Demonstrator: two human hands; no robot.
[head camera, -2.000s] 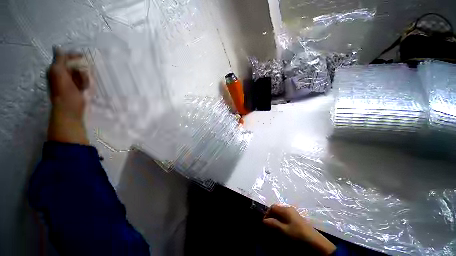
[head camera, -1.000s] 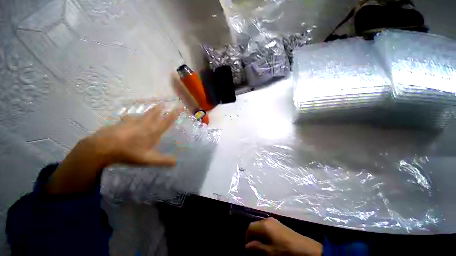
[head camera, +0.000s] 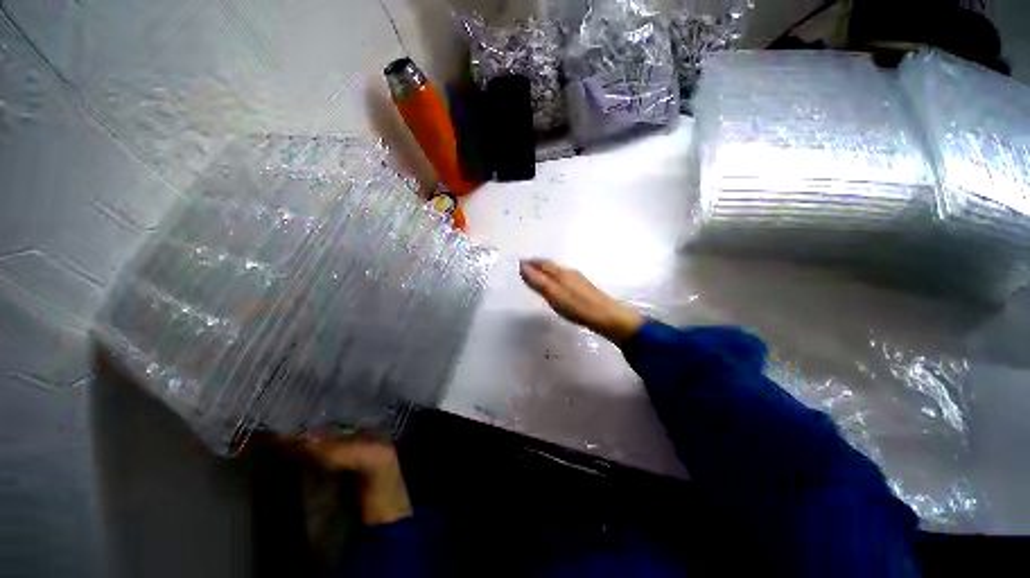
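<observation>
The upright stack of clear compartment trays (head camera: 299, 288) stands at the left end of the white table, ribbed and greyish. My left hand (head camera: 356, 461) is at the stack's lower front edge, blurred, with the fingers partly hidden by the trays; its grip cannot be told. My right hand (head camera: 576, 299) is over the table to the right of the stack, fingers extended towards it, not touching it and holding nothing. A wrinkled sheet of clear film (head camera: 932, 395) lies on the table at the right, partly hidden by my right sleeve.
An orange flask (head camera: 429, 127) lies behind the stack, with a small round orange item (head camera: 445, 206) and a black pouch (head camera: 511, 127) beside it. Silvery film-wrapped items (head camera: 616, 79) are against the wall. Flat tray stacks (head camera: 808, 147) stand back right. A dark bag (head camera: 926, 25) is behind them.
My left hand has moved from above the stack down to its front edge. My right hand has moved from the table's front edge up over the table. The upright stack shows more fully.
</observation>
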